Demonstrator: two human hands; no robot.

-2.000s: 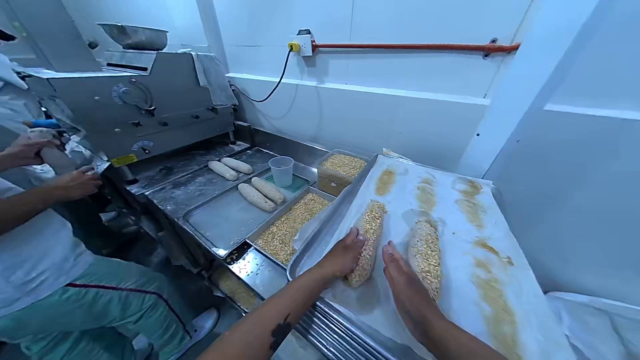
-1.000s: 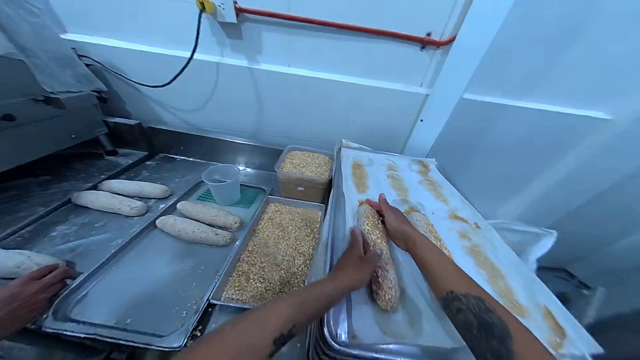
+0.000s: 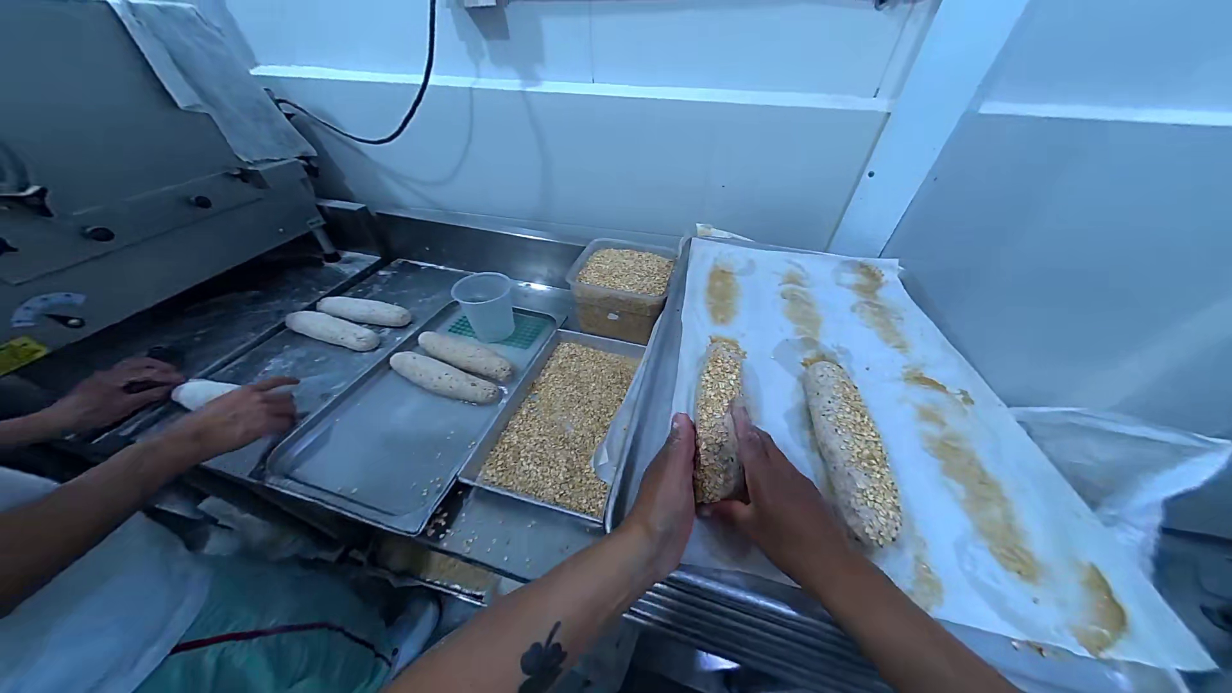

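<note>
An oat-coated dough loaf lies lengthwise on stained white baking paper over a metal tray. My left hand presses against its left side, and my right hand cups its right side and near end. To the right rests a second loaf, oats on its top and bare dough on its left flank, touched by neither hand. Left of the paper is a shallow metal pan of rolled oats. Two uncoated loaves lie side by side on another metal tray.
A co-worker's hands hold dough on the steel bench at left, near two more loaves. Behind stand a plastic tub of oats and a clear plastic cup. A large machine fills the left back; a wall runs behind.
One second ago my hands were around the left loaf, my right hand at its far end; now that hand is at the near end. The view has shifted.
</note>
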